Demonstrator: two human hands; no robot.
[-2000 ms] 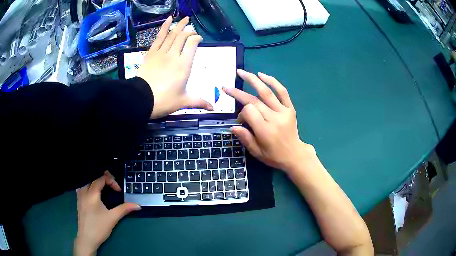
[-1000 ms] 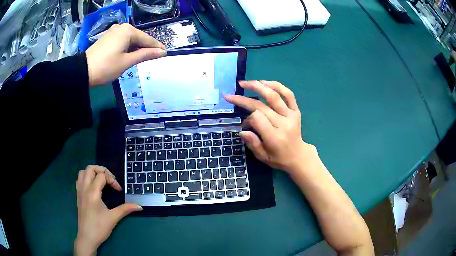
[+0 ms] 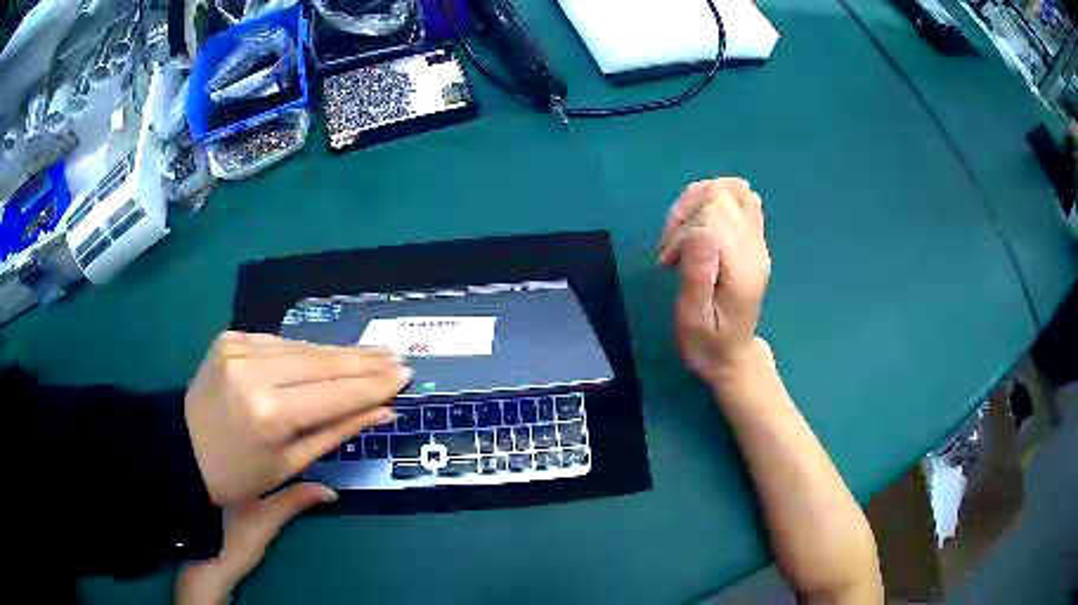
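The grey mini laptop lies on a black foam pad. Its lid is tilted low over the keyboard, whose front rows show. The lid's back carries a white label and a small green dot. My left hand is at the front left corner, thumb against the front edge; its fingers are hidden behind another person's hand. My right hand is right of the pad, fingers curled, away from the laptop, with nothing visible in it.
Another person's dark-sleeved arm reaches in from the left, its hand on the lid. Behind are a blue parts bin, a screw tray, an electric screwdriver with cable and a white foam block, on the green mat.
The other person's hand has moved from the screen's top down to the front, and the lid has swung down over the keyboard. My right hand has left the screen's edge and curled.
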